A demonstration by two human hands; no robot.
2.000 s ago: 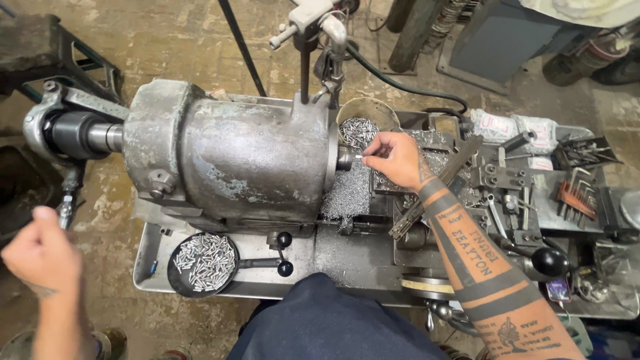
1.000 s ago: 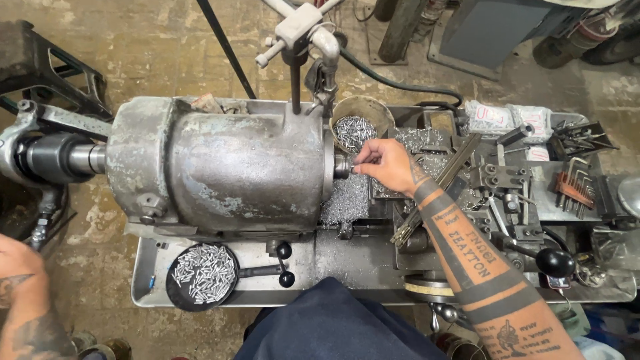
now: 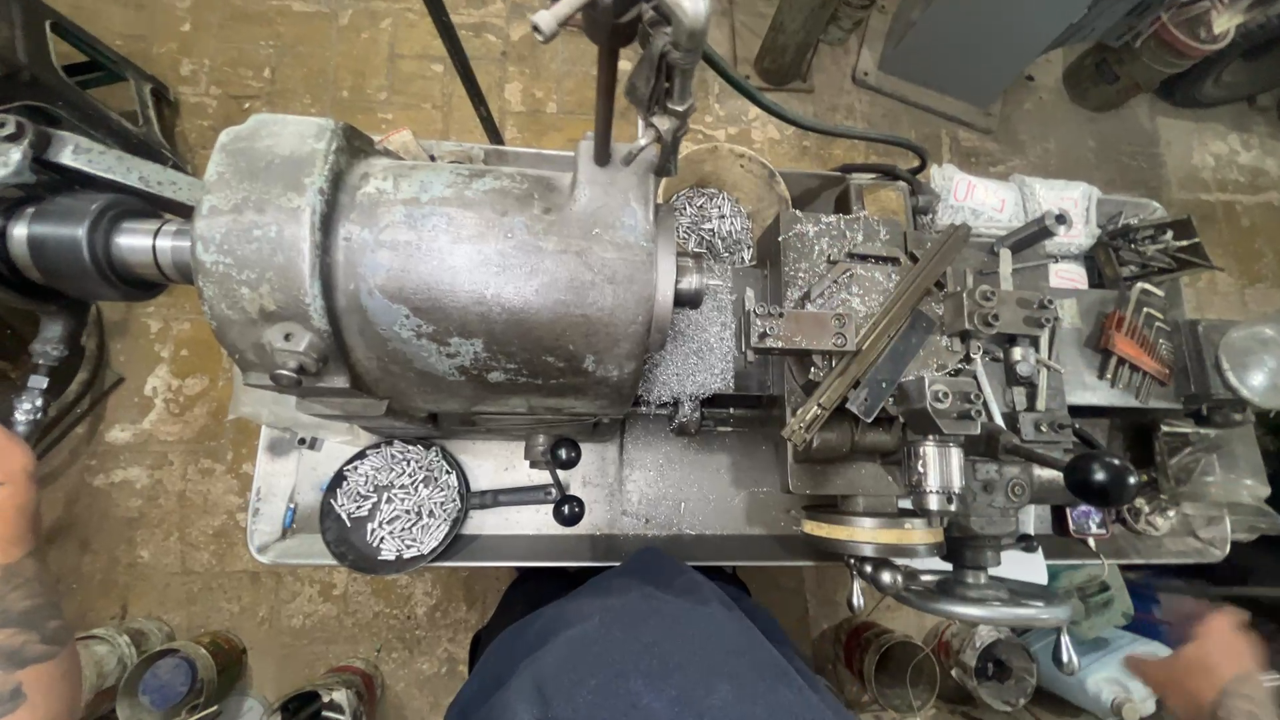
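Observation:
The metal lathe headstock (image 3: 480,280) fills the left centre, its spindle nose (image 3: 690,280) facing right with a thin pin-like tip showing. My left hand (image 3: 15,495) is cut off by the left edge, near the spindle's rear end; its fingers and any contents are hidden. At lower right my right hand (image 3: 1200,655) is blurred, past the handwheel (image 3: 970,597) and over a light-blue plastic container (image 3: 1085,665); whether it touches that is unclear. A black frying pan (image 3: 345,530) holds many small metal pins. More pins lie in a round tub (image 3: 765,175) behind the spindle.
Metal chips (image 3: 690,350) lie below the spindle. The cross slide carries tool holders (image 3: 800,328) and a long metal bar (image 3: 880,335). Hex keys in an orange holder (image 3: 1135,345), plastic bags (image 3: 975,198) and a black-knobbed lever (image 3: 1100,480) are at right. Cans (image 3: 180,675) stand on the floor.
My right hand has left the spindle nose and moved to the lower right. My left hand is at the left edge, higher than one second ago.

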